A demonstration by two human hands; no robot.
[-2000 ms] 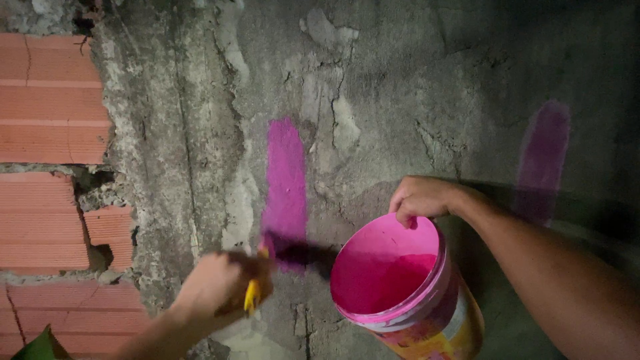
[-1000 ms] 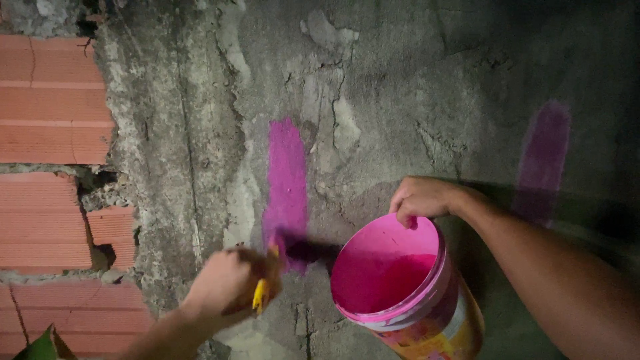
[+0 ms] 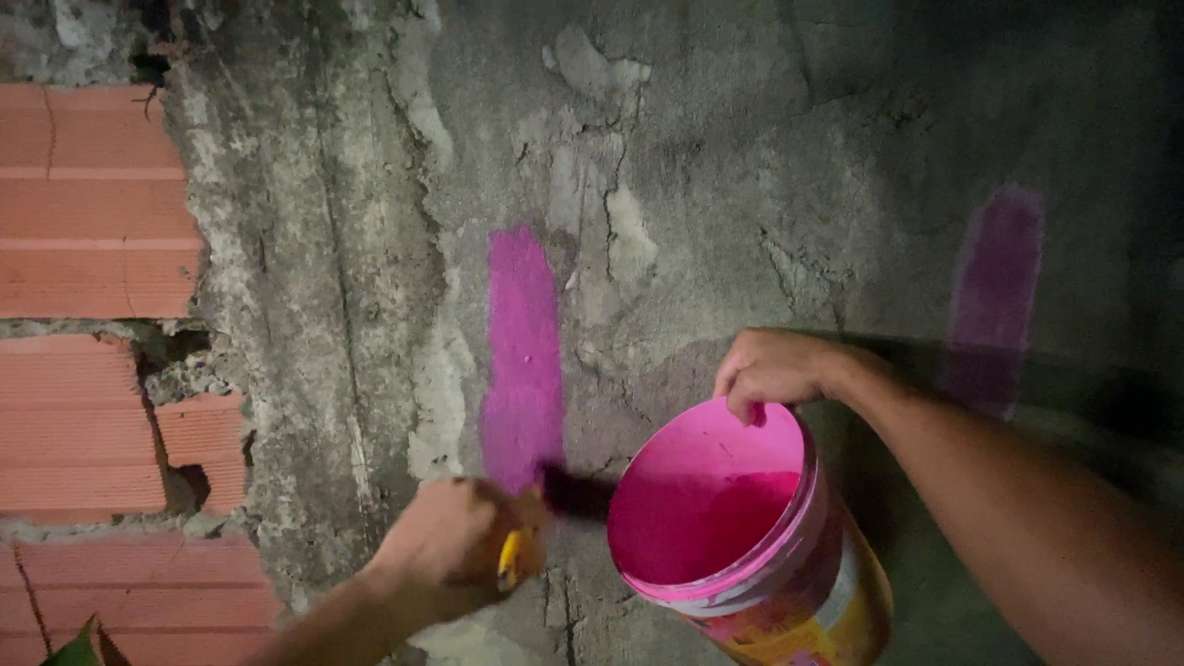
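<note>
My left hand [image 3: 467,546] is closed around a paintbrush with a yellow handle [image 3: 510,559]; the hand hides most of the brush, and its bristles are hard to make out. It is at the lower end of a pink-purple paint stripe [image 3: 524,351] on the rough wall. My right hand [image 3: 772,370] grips the upper rim of a plastic bucket [image 3: 809,518], which is tilted with its mouth toward the left hand. Bright pink paint [image 3: 731,527] lies inside, and pink smears coat the bucket's inner wall and rim.
Cracked grey plaster [image 3: 703,185] covers most of the wall. Exposed orange hollow bricks [image 3: 83,416] with broken mortar are at the left. A second, darker purple stripe [image 3: 997,296] is on the right, partly in shadow. A green leaf [image 3: 76,645] shows at the lower left corner.
My left hand with the brush has shifted slightly right and stays near the stripe's lower end. My right hand and the bucket have not plainly moved.
</note>
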